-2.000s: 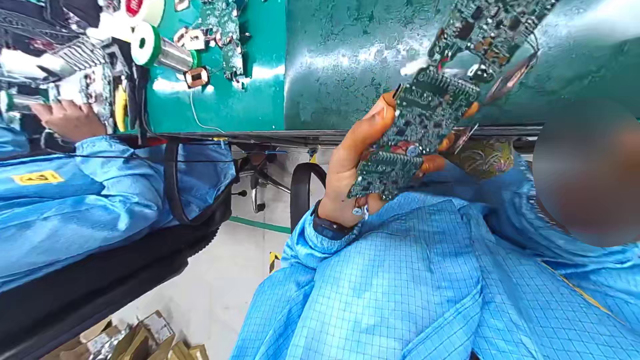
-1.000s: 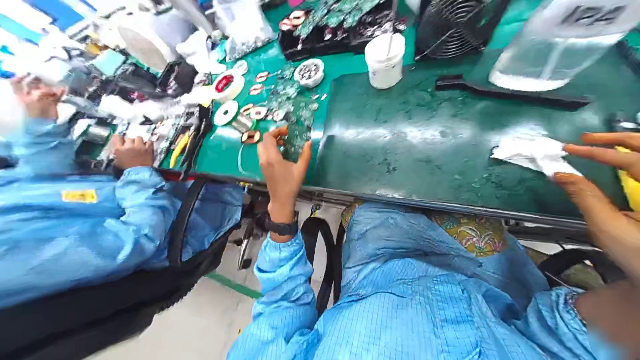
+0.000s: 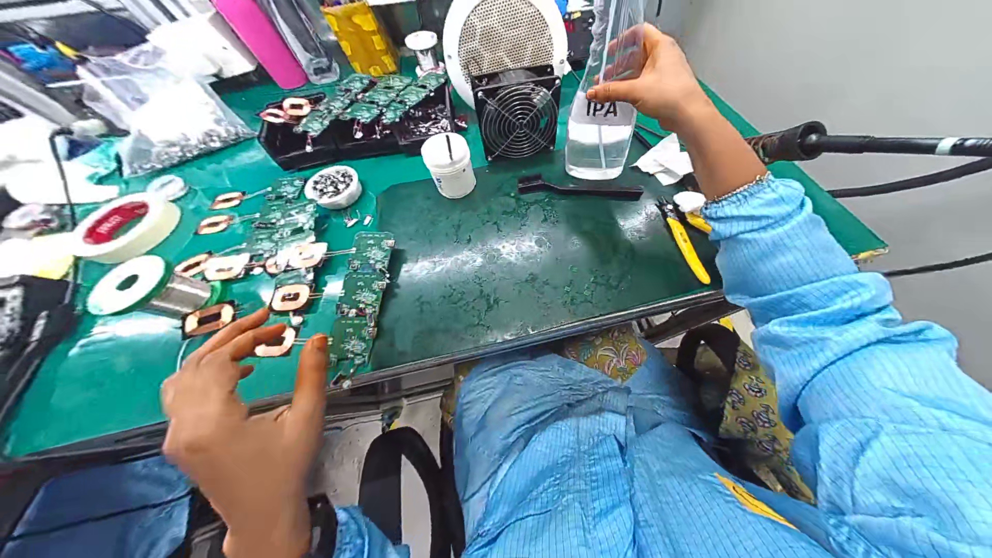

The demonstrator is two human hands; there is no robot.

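Observation:
My right hand (image 3: 647, 81) is closed around the upper part of a clear plastic bottle (image 3: 601, 139) marked IPA, which holds clear liquid. A black brush (image 3: 580, 188) lies just in front of the bottle. My left hand (image 3: 252, 403) is held with fingers apart and nothing between them, near the front edge at the left. Beyond its fingertips a joined panel of green circuit boards (image 3: 362, 298) with copper coils (image 3: 291, 297) wired to it rests on the mat. More boards and coils (image 3: 226, 201) lie behind.
A white tub (image 3: 449, 165), a small fan (image 3: 518, 120) and a black tray (image 3: 333, 143) of boards stand at the back. Yellow-handled cutters (image 3: 687, 244) and a crumpled white wipe (image 3: 665, 160) lie at right. A solder spool (image 3: 147, 287) and tape roll (image 3: 126, 226) lie at left.
Two seconds ago my hands held the circuit boards; one second ago both were empty. Now my right hand has taken hold of the bottle. The view has swung right.

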